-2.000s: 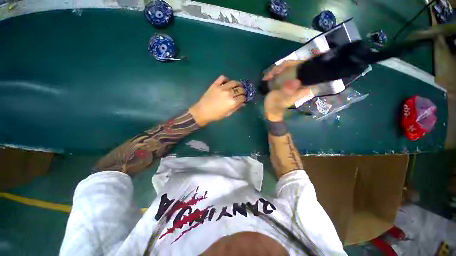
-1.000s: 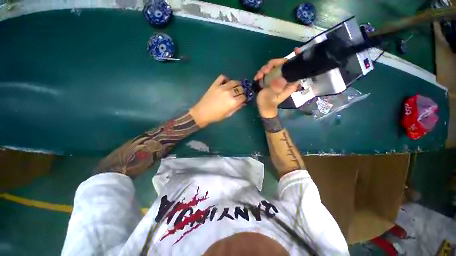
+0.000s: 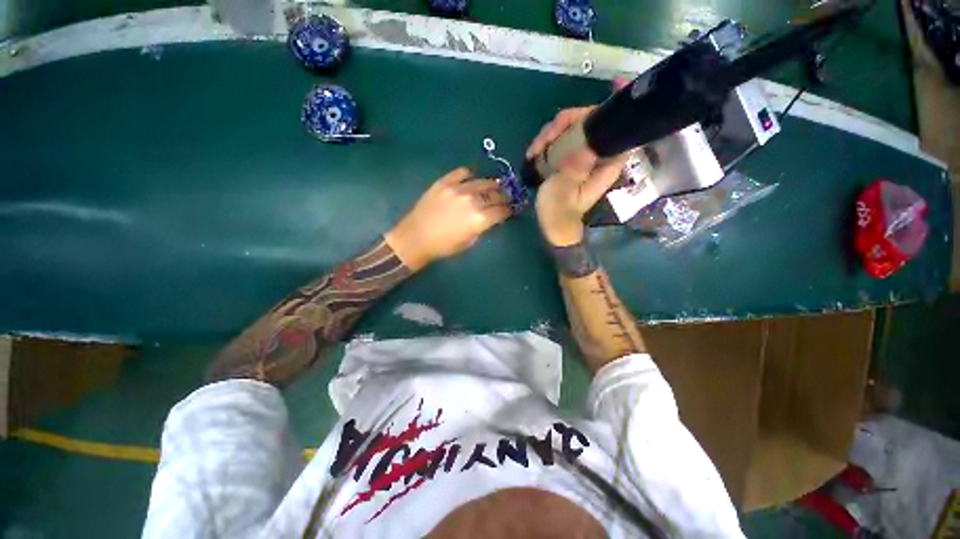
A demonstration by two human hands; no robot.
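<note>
A small round blue unit (image 3: 513, 190) is held on the bench by my left hand (image 3: 455, 214), mostly hidden by the fingers. A white cord with a ring end (image 3: 490, 146) sticks up from it. My right hand (image 3: 572, 184) is closed around the pale nose of the black electric screwdriver (image 3: 647, 103). The driver lies slanted, its dark tip at the right side of the unit. Whether a screw is at the tip cannot be seen. The silver-white and black screw feeder (image 3: 674, 168) stands just right of my right hand, partly hidden behind the driver.
Two blue units stand at the upper left, one on the bench (image 3: 331, 113), one at the white rail (image 3: 318, 42). More units (image 3: 575, 15) are on the belt beyond. A clear plastic bag (image 3: 690, 214) lies by the feeder, a red bag (image 3: 891, 227) far right. Cardboard box (image 3: 805, 405) below the edge.
The driver tip came left from the feeder side to the unit. The unit has turned in my left hand and its ringed cord now shows. Units on the belt moved left.
</note>
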